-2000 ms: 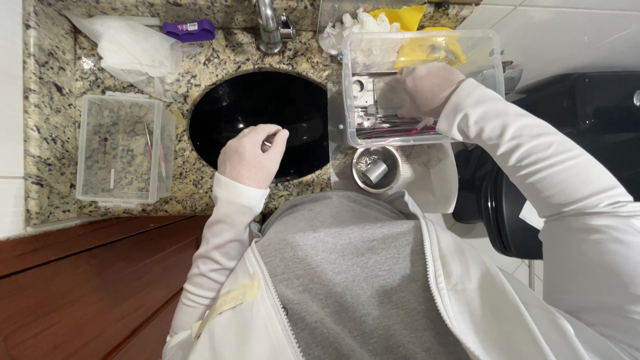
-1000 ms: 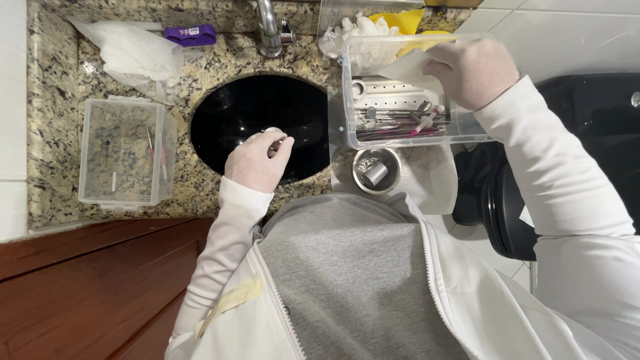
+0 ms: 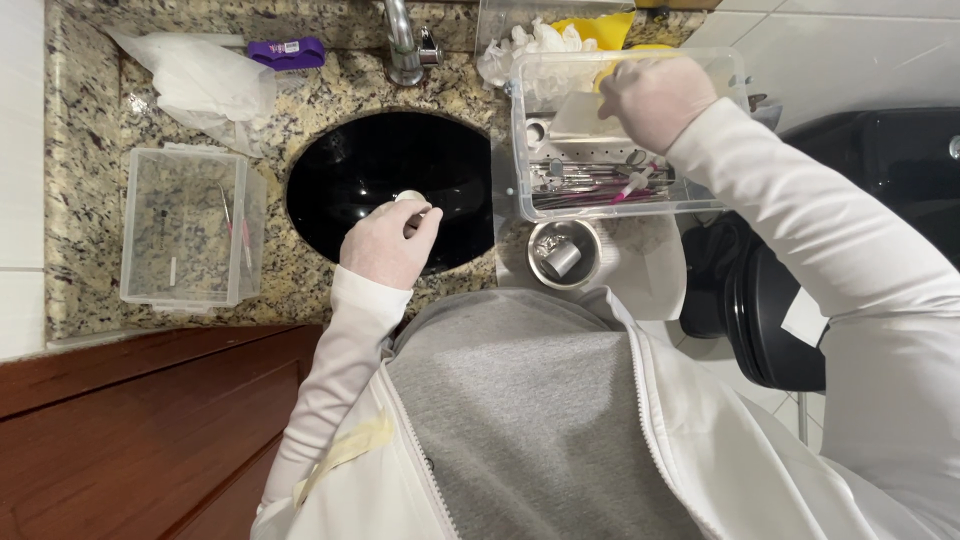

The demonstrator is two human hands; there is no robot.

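My left hand, in a thin pale glove, is over the black oval sink and pinches a small, round, whitish object that the fingers partly cover. My right hand, gloved too, is above the clear plastic box and grips a translucent whitish sheet by its right end. Inside that box lie metal dental instruments, including small mirrors, a pink-and-white tool and a perforated metal tray. Just below it, a round metal bowl holds a metal cylinder and small shiny pieces.
A second clear box with slim tools stands on the left of the granite counter. Behind it lie a white plastic bag and a purple packet. A chrome faucet rises behind the sink; a black toilet is at the right.
My right hand was down at the box two seconds ago, then rose to the right with the sheet. It has since moved back left over the box. My left hand stays over the sink.
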